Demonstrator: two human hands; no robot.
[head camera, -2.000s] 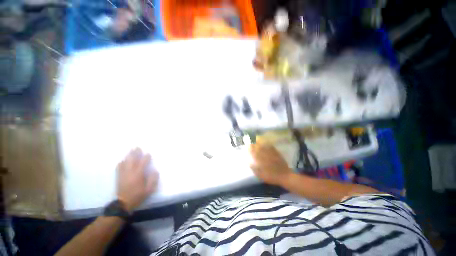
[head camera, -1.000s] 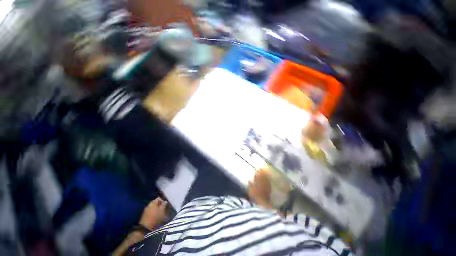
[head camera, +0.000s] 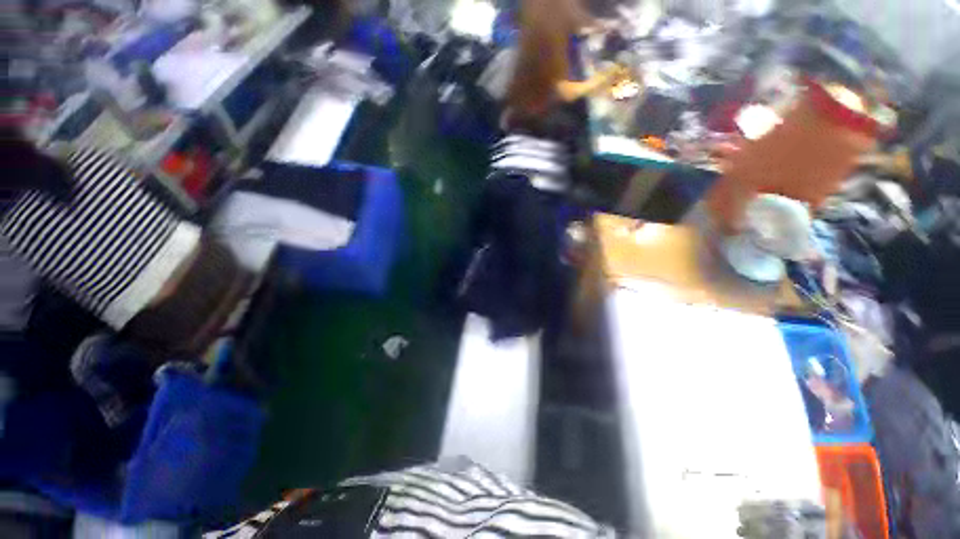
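Neither of my hands shows in this frame. Nearest in front of me are a long pale surface (head camera: 492, 405) and, to its right, the white machine table (head camera: 707, 405). A dark cloth heap (head camera: 518, 253) hangs over the far end of the pale surface. Part of a machine shows blurred at the table's near end, cut off by the lower edge.
A blue tray (head camera: 830, 384) and an orange tray (head camera: 855, 490) stand right of the table. A brown box (head camera: 653, 253) is at its far end. Blue bins (head camera: 195, 442) stand left on the green floor (head camera: 326, 368). A person in striped clothing (head camera: 100, 237) is at the left.
The view has swung left, away from the machine. The table has shifted to the right of the picture. Both hands, seen earlier, have left the picture.
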